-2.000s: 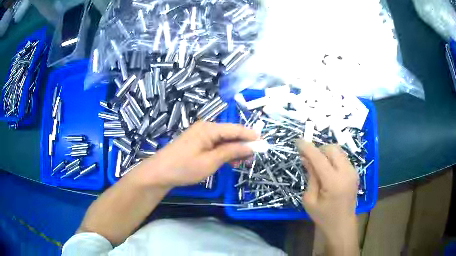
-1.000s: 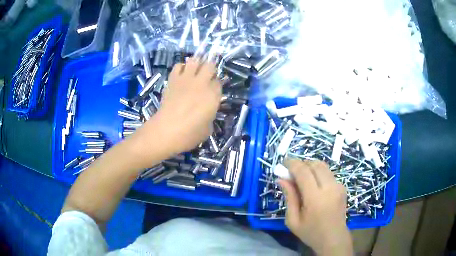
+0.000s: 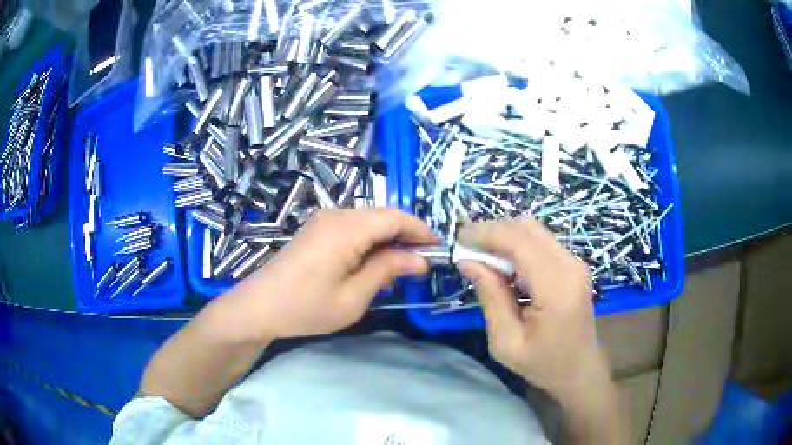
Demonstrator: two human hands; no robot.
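Note:
My left hand (image 3: 343,269) pinches a silver metal tube (image 3: 433,254) between thumb and fingers, over the gap between the middle and right trays. My right hand (image 3: 543,304) pinches a white sleeve (image 3: 486,259), with a dark and metallic part showing under its fingers. The tube and sleeve meet end to end, roughly in line; whether one sits inside the other is hidden. The middle blue tray (image 3: 198,282) holds a heap of silver tubes. The right blue tray (image 3: 667,291) holds thin pins, with white sleeves heaped at its back.
A left blue tray (image 3: 130,96) holds several small metal units. A blue side bin (image 3: 54,69) of thin parts stands far left, beside a clear box (image 3: 104,48). Clear bags of tubes (image 3: 165,56) and white sleeves (image 3: 486,35) lie behind. Cardboard (image 3: 699,322) is at the lower right.
My left hand has come back from the tube heap with a tube and met my right hand. My right hand still holds a white sleeve. The camera view has shifted.

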